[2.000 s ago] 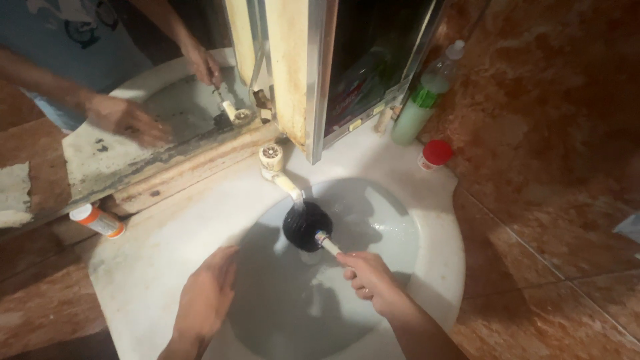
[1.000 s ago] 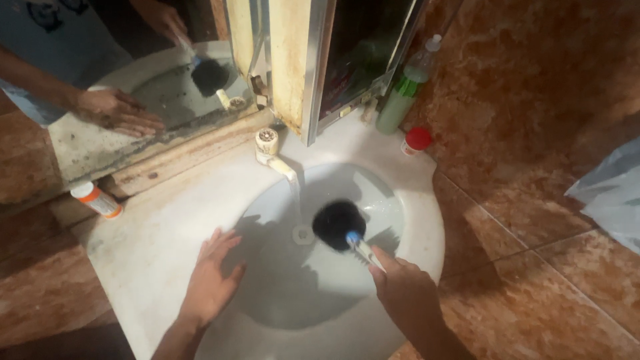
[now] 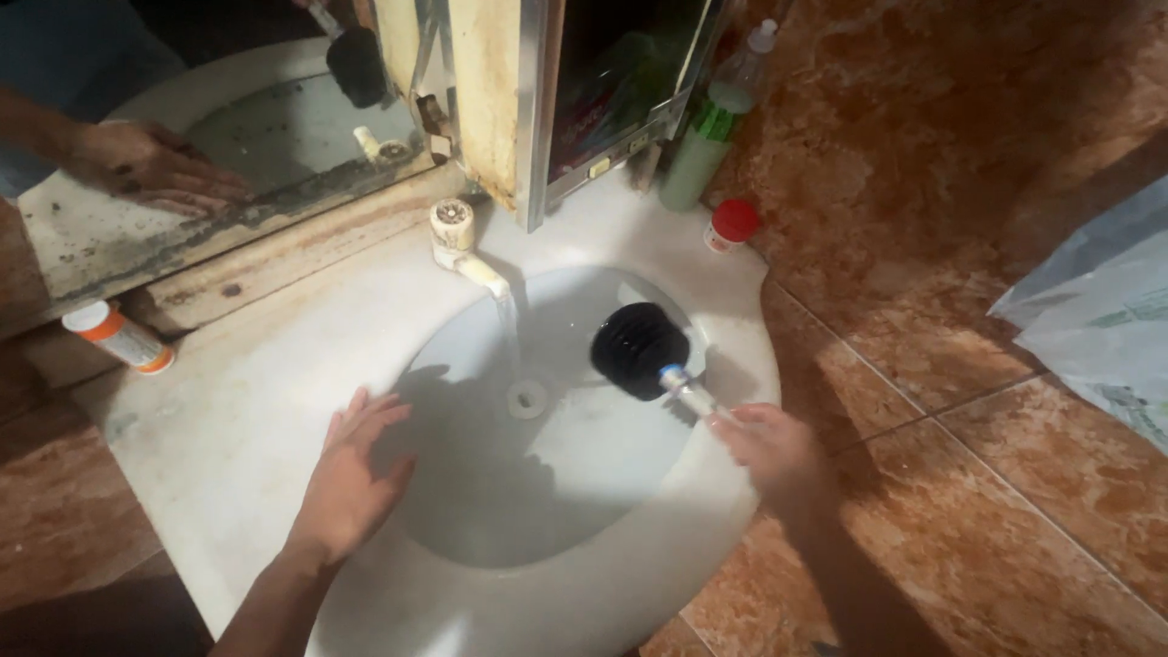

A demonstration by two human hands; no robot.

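Observation:
My right hand grips the pale handle of a tool with a round, black ribbed head, which looks like a small plunger or a brush. The black head is over the right side of the white sink basin, and a blue band shows where the handle meets it. My left hand is at the basin's left rim, fingers spread, holding nothing. A thin stream of water runs from the cream plastic faucet into the basin, near the round drain.
An orange-and-white tube lies at the counter's left edge. A mirror and an ajar cabinet door stand behind the faucet. A green bottle and a red-capped jar are at the back right; a plastic bag is far right.
The black-headed tool, under the faucet's stream two seconds ago, has moved right, away from the water, with my right hand. My left hand stays by the left rim.

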